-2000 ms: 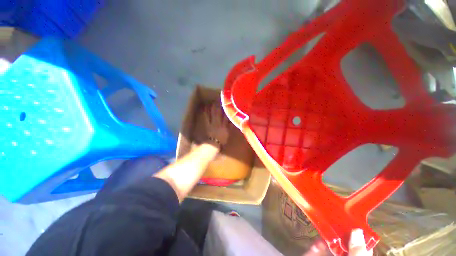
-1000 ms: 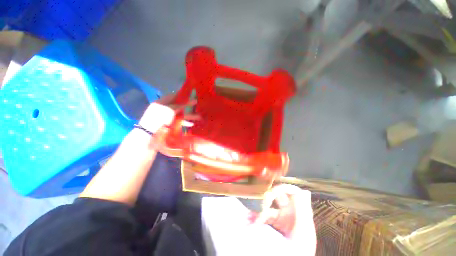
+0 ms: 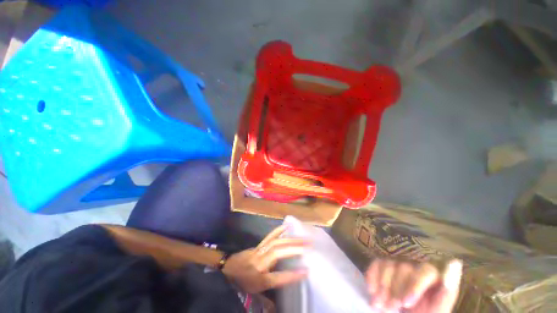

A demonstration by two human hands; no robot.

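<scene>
A red plastic stool (image 3: pixel 308 131) stands upside down, legs up, in the open cardboard carton (image 3: pixel 287 214). A white board or folded sheet (image 3: pixel 327 263) lies below the carton, in front of me. My left hand (image 3: pixel 264 264) rests with spread fingers on the white thing's left side; whether it grips is unclear. My right hand (image 3: pixel 415 286) is blurred at the bottom right, at the white thing's right edge, with fingers curled; its hold cannot be told. The stool hides most of the carton's inside; a bit of pink-red shows under its near side.
A light blue plastic stool (image 3: pixel 67 110) lies tipped at the left, beside my knee. Large brown printed cartons (image 3: pixel 427 244) lie at the lower right. A small piece of cardboard (image 3: pixel 506 159) lies on the grey floor at the right. Bench legs stand at the upper right.
The red stool, held up at the right two seconds ago, is now upside down in the carton. My left hand has left it and moved down to the white thing. My right hand has moved right.
</scene>
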